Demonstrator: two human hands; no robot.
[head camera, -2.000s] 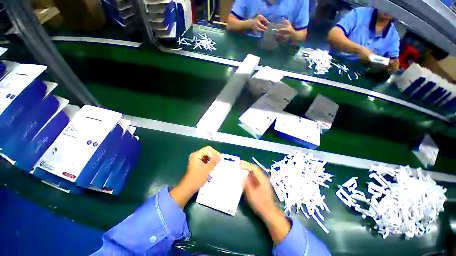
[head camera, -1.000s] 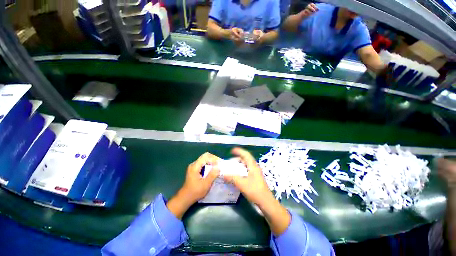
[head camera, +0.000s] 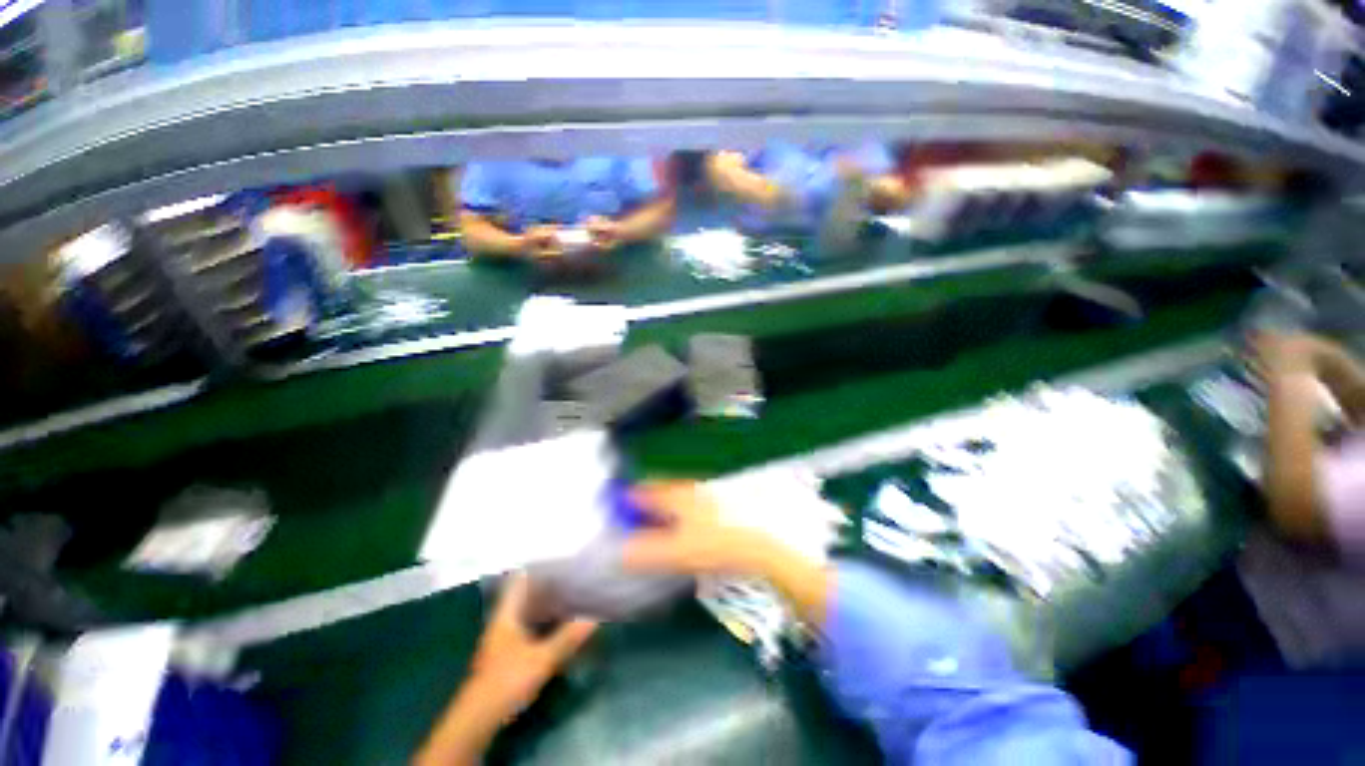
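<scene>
The view is blurred. A white carton (head camera: 517, 501) with a blue end lies over the near guide rail and the belt's edge. My right hand (head camera: 689, 531) has its fingers at the blue end and on a greyish carton surface (head camera: 621, 581) just below; whether these are one carton or two is unclear. My left hand (head camera: 524, 644) is lower left, thumb and fingers apart, close to the greyish surface. The near pile of white pieces (head camera: 771, 516) is partly hidden behind my right hand and forearm. The main pile (head camera: 1055, 479) lies farther right.
Waiting cartons (head camera: 723, 374) lie on the belt beside the stop bar (head camera: 509, 397). Another carton (head camera: 202, 531) is on the belt at left. Stacked cartons (head camera: 113, 696) stand at lower left. A curved overhead frame (head camera: 674, 112) crosses the top. Another person's arms (head camera: 1302, 404) are at right.
The view has tilted up and shifted. My hands have parted: the right one has moved forward to the rail with a carton, and the left one is lower and off it. More of the person at right shows.
</scene>
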